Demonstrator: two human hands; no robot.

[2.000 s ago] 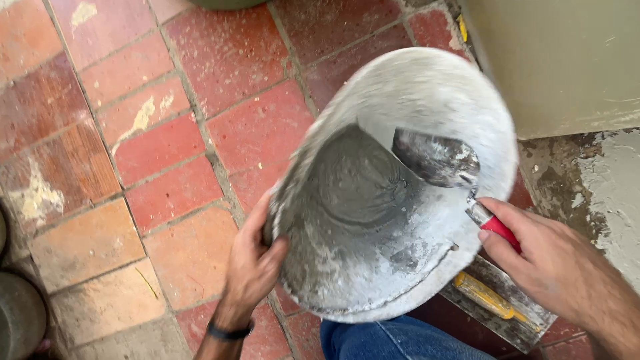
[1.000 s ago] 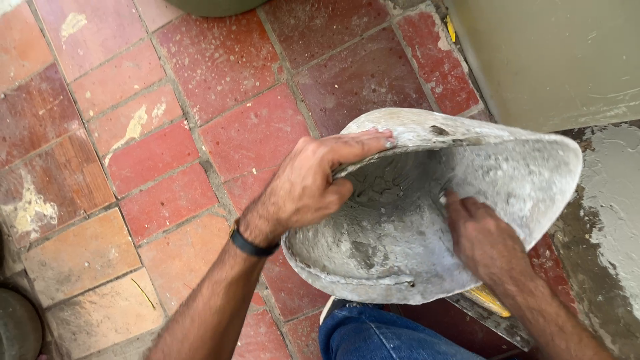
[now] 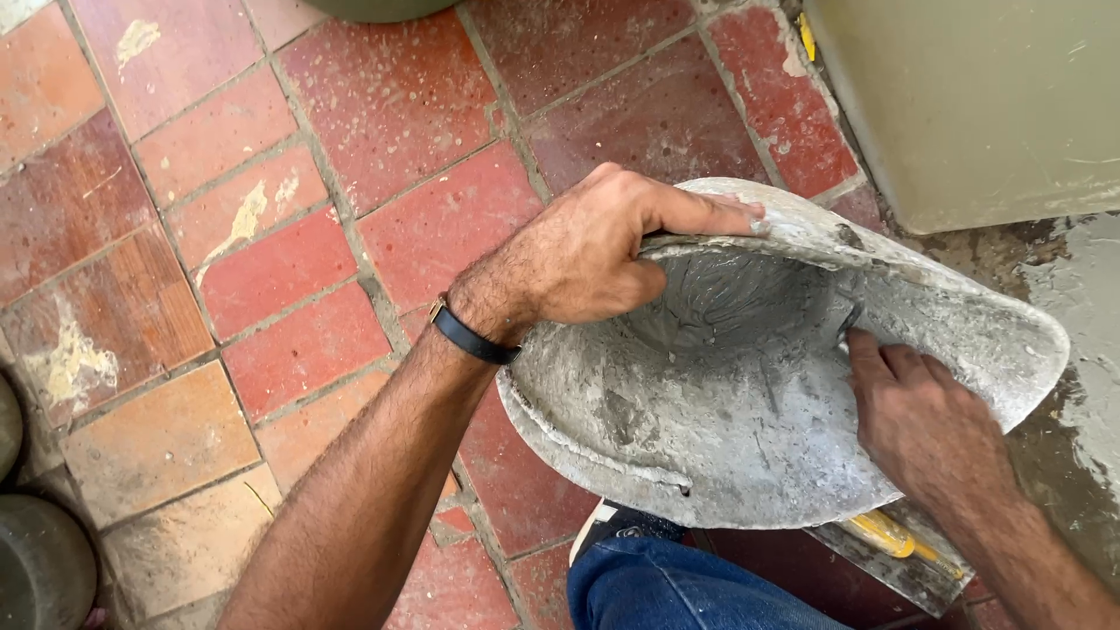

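Observation:
A grey-crusted flexible bucket [image 3: 612,411] is tilted over my leg, its rim bent out of round. Wet grey mortar [image 3: 735,297] lies in its bottom. My left hand [image 3: 604,249] grips the far rim, fingers along the outside. Inside the bucket, my right hand [image 3: 919,420] is closed on a trowel [image 3: 849,319]; only a bit of its metal shank shows, and the handle is covered by the hand and the blade is hidden. Below the bucket lies a steel plastering float [image 3: 875,569] with a yellow handle [image 3: 884,534], partly covered.
Red and orange floor tiles [image 3: 446,227] surround the bucket. A large greenish container [image 3: 980,114] stands at the upper right, beside a patch of pale grey mortar [image 3: 1085,332]. Dark round pots [image 3: 44,560] are at the left edge, and a green rounded vessel [image 3: 385,7] at the top.
Two seconds ago the bucket was rounder and the trowel blade showed against its wall. My left hand has moved from the left side to the far rim, and my right hand has gone inside.

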